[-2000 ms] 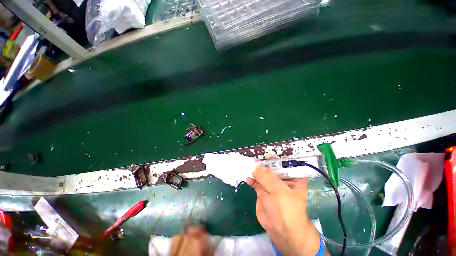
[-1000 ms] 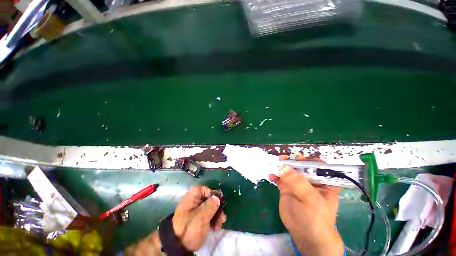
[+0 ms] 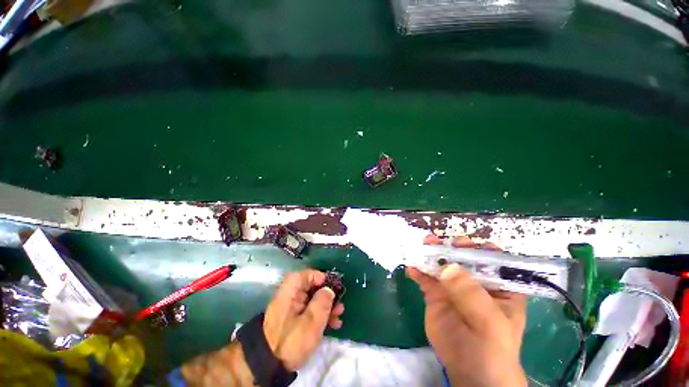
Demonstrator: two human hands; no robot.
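Note:
My left hand [image 3: 302,314], with a black band at the wrist, pinches a small dark electronic assembly [image 3: 334,285] between thumb and fingers, above the green bench. My right hand [image 3: 476,317] holds the translucent dispensing syringe [image 3: 491,268], lying roughly level. Its green cap [image 3: 582,283] and a black cable are at the right end. The syringe's front end is at a white paper [image 3: 384,238] on the rail; the needle tip cannot be made out. Two more assemblies sit at the white rail [image 3: 151,218]: one on it [image 3: 232,224], one at its near edge [image 3: 290,241].
The green belt [image 3: 264,143] bears one assembly [image 3: 380,171] and another small dark part [image 3: 47,156] far left. Clear trays [image 3: 483,15] are at the top. A red marker [image 3: 185,293], white carton [image 3: 60,276] and yellow cloth lie left. Clear hose loops and pinkish tissue [image 3: 638,306] are right.
The view has shifted, moving the scene right. My left hand, blurred at first, has come up over the bench with an assembly in its fingers. My right hand still holds the syringe by the paper.

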